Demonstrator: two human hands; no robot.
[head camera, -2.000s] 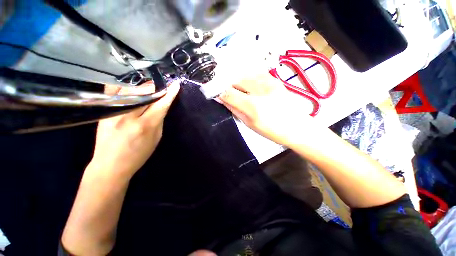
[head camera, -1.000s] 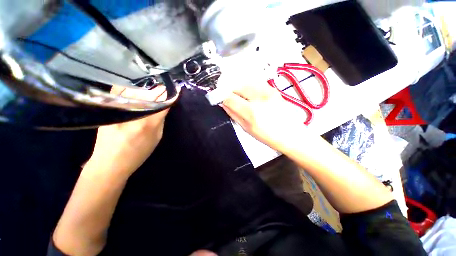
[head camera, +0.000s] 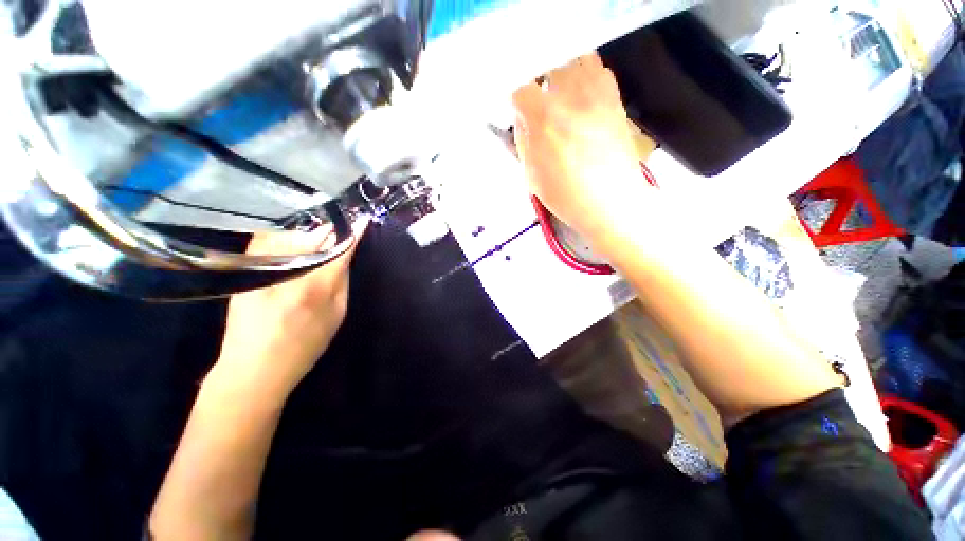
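Note:
Black garment fabric (head camera: 413, 370) with short pale marks spreads from the needle area (head camera: 386, 201) down over my lap. My left hand (head camera: 288, 317) holds the fabric just left of the needle, its fingertips partly hidden by a chrome curved part. My right hand (head camera: 577, 143) is off the fabric, over the white machine bed (head camera: 529, 306) near the phone. Its fingers are bent and tiny dark bits show by the fingertips; whether it holds anything is unclear. Red-handled scissors (head camera: 572, 260) lie partly hidden under my right hand and wrist, blades towards the fabric.
The machine head (head camera: 222, 63) and chrome curve (head camera: 79, 254) loom at upper left. A black phone (head camera: 704, 100) lies beyond my right hand. A shiny crinkled plastic bag (head camera: 757, 262) is at right. Red plastic stools (head camera: 847, 206) stand on the floor beyond.
My right hand has left the fabric beside the needle and moved up and right, over the scissors. My left hand stays by the needle. The view has shifted, showing more machine head.

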